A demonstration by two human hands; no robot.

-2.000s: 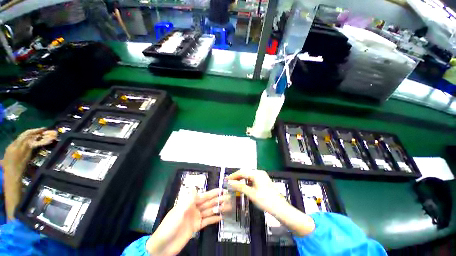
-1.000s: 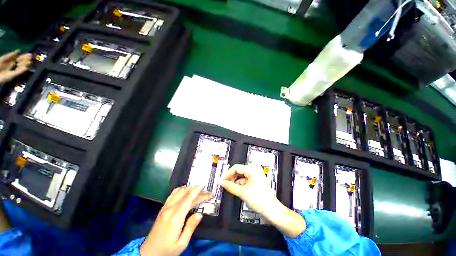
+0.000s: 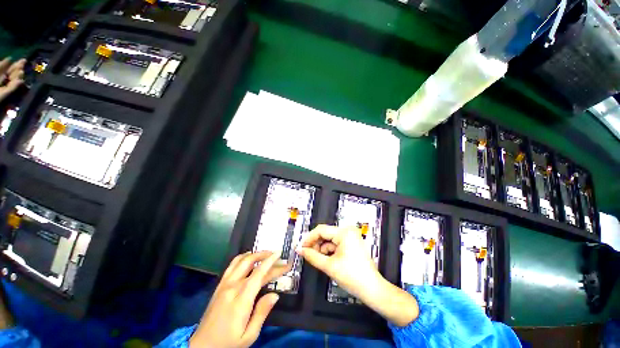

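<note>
The black foam tray holds phone units in a row of pockets. The leftmost phone unit lies flat, its dark ribbon cable ending in an orange tip. My left hand is palm down with fingers apart, fingertips on this unit's lower left part. My right hand crosses the second unit, partly hiding it. Its thumb and forefinger are pinched at the leftmost unit's right edge; anything between them is too small to tell.
White sheets lie fanned behind the tray. A tall loaded tray stack stands left; another person's hand is at its far side. A loaded tray and a wrapped post stand right. A black strap device lies at the right edge.
The view has dipped closer to the tray. Both my hands have moved from the second unit to the leftmost one. My left hand has turned from palm up to palm down.
</note>
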